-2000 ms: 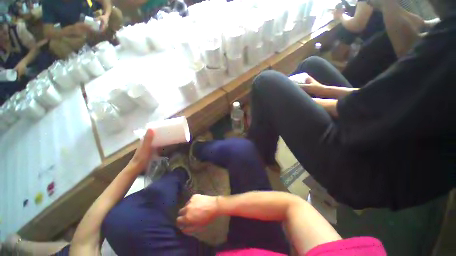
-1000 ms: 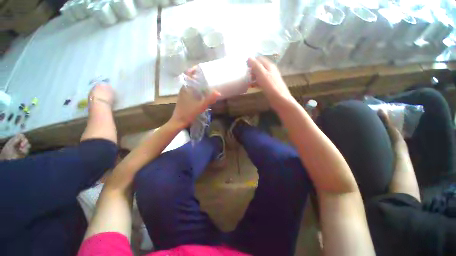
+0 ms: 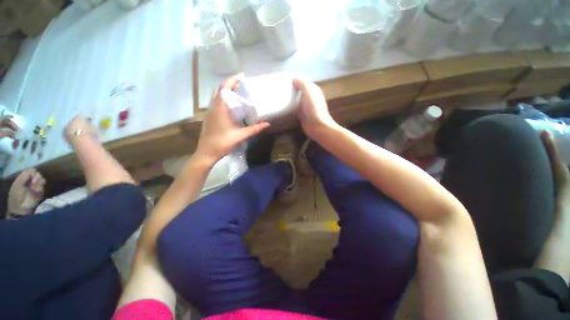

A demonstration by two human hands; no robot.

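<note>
A white cup [image 3: 270,95] lies on its side in the air between my hands, near the table's front edge. My left hand [image 3: 224,125] holds its left end, with clear plastic film [image 3: 236,105] bunched there between the fingers. My right hand [image 3: 314,107] holds the cup's right end, fingers against it. Film also hangs below my left hand. Whether the film covers the whole cup cannot be told.
Bagged cups [image 3: 275,28] stand on the white-covered table [image 3: 150,69]. Small coloured pieces [image 3: 124,117] lie at left beside a neighbour's arm [image 3: 100,156]. A bottle [image 3: 415,127] is below the table edge, near another person's knee [image 3: 500,181] at right.
Since two seconds ago my right hand has come up from my lap to the cup. In the last second the cup has shifted slightly left, and the view has moved closer to the standing cups.
</note>
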